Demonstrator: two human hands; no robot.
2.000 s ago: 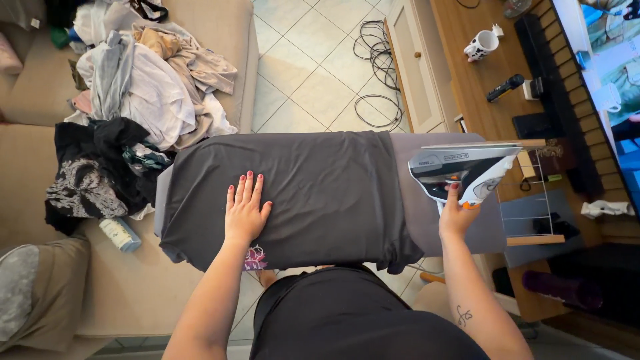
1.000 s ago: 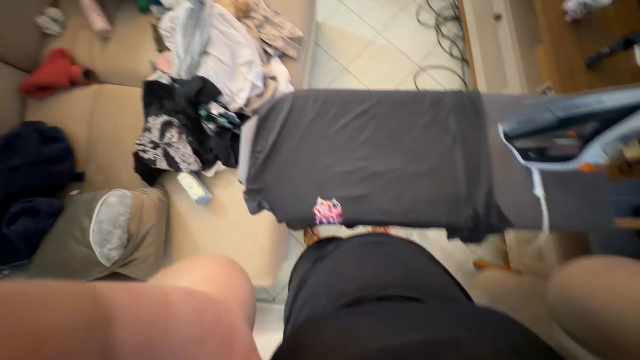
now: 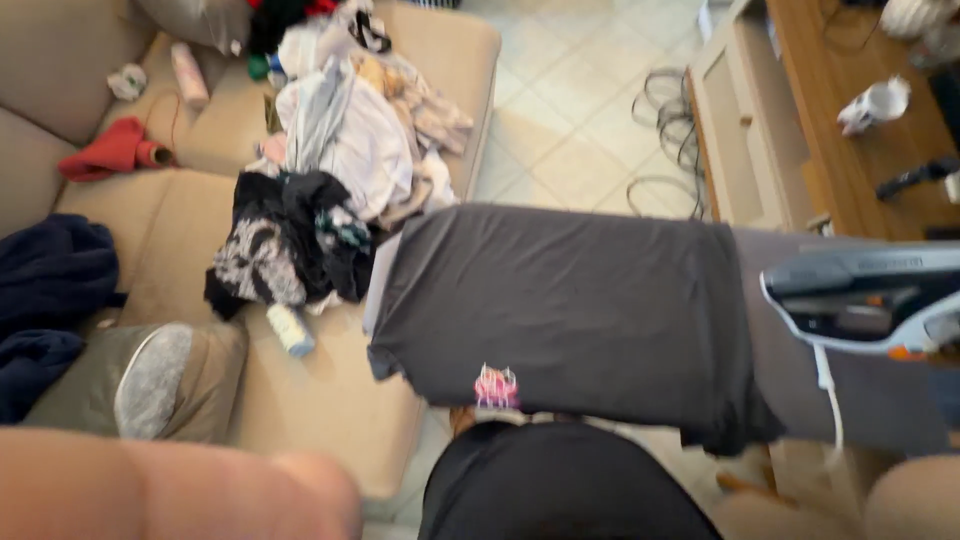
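Neither of my hands shows in the head view; a blurred forearm or elbow crosses the bottom left, and part of my other arm shows at the bottom right. A dark grey garment (image 3: pixel 570 307) with a pink print lies spread over the ironing board (image 3: pixel 787 390), with some creases in it. At the board's right end rests a steam iron (image 3: pixel 862 292), upright on its heel or on its side, which I cannot tell; its white cord hangs over the board. No hand touches the garment or the iron.
A sofa (image 3: pixel 360 405) on the left bears heaped clothes (image 3: pixel 352 135), a bottle (image 3: pixel 290 330), a red cloth (image 3: pixel 112 150) and a cushion (image 3: pixel 180 382). Black cable (image 3: pixel 671 135) lies coiled on the floor. A wooden cabinet top (image 3: pixel 832 165) at the right holds a mug (image 3: pixel 877 105).
Two seconds ago my left hand lay flat on the garment and my right hand held the iron. Both hands have left the view, and the iron is at the board's right end. The view has shifted.
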